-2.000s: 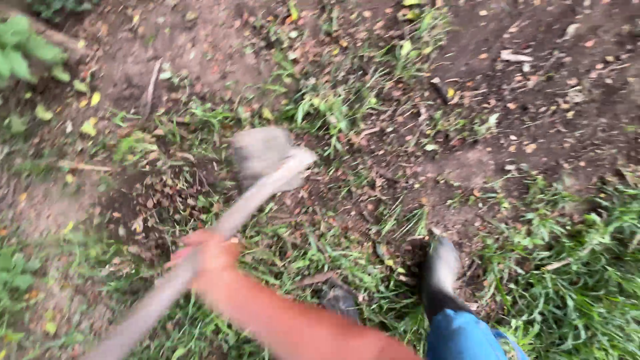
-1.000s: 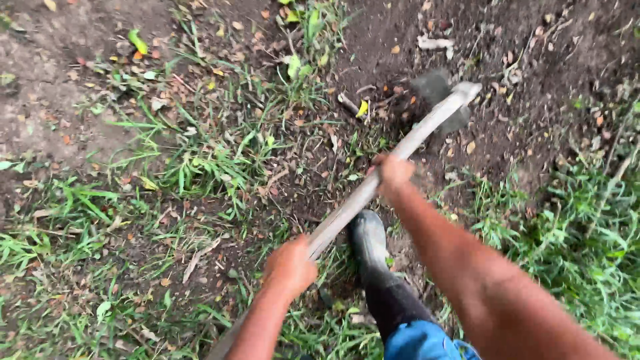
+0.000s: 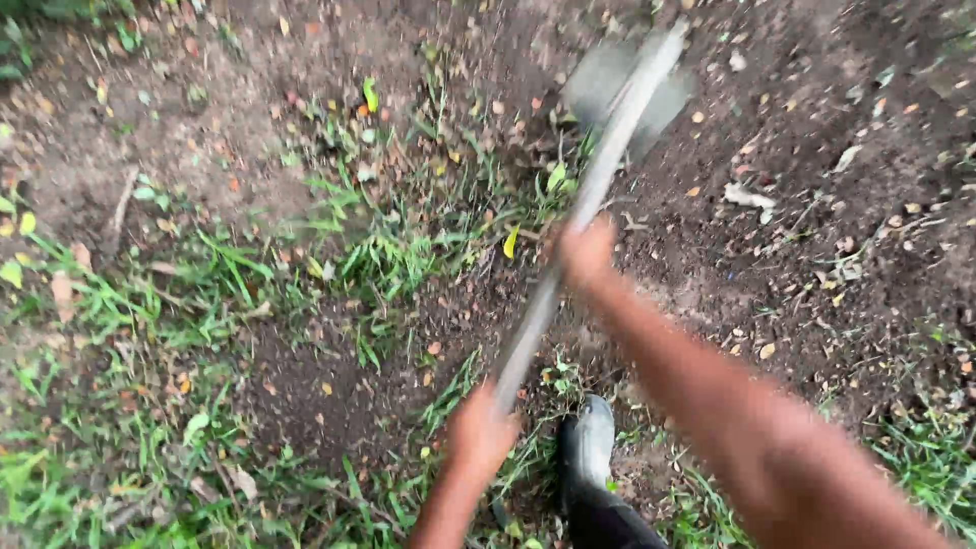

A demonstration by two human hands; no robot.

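Note:
A hoe's long wooden handle (image 3: 534,320) runs diagonally from low centre to the upper right. My left hand (image 3: 480,428) is closed round its lower part, and my right hand (image 3: 585,252) grips it farther up, nearer the head. The blurred grey hoe blade (image 3: 659,107) lies across the far end of the handle, over dark soil beside a strip of grass and leaves. Whether the blade touches the ground cannot be told.
A rubber boot (image 3: 593,442) stands on the ground below my hands. Green grass (image 3: 389,259) with fallen leaves spreads left of the handle. Bare soil (image 3: 686,252) with twigs lies at the right, and leafy plants (image 3: 46,23) edge the upper left corner.
One second ago the handle lay at a flatter slant; now it is steeper. Both hands stay on it. Two seconds ago only one hand was visible on the handle. The view has shifted.

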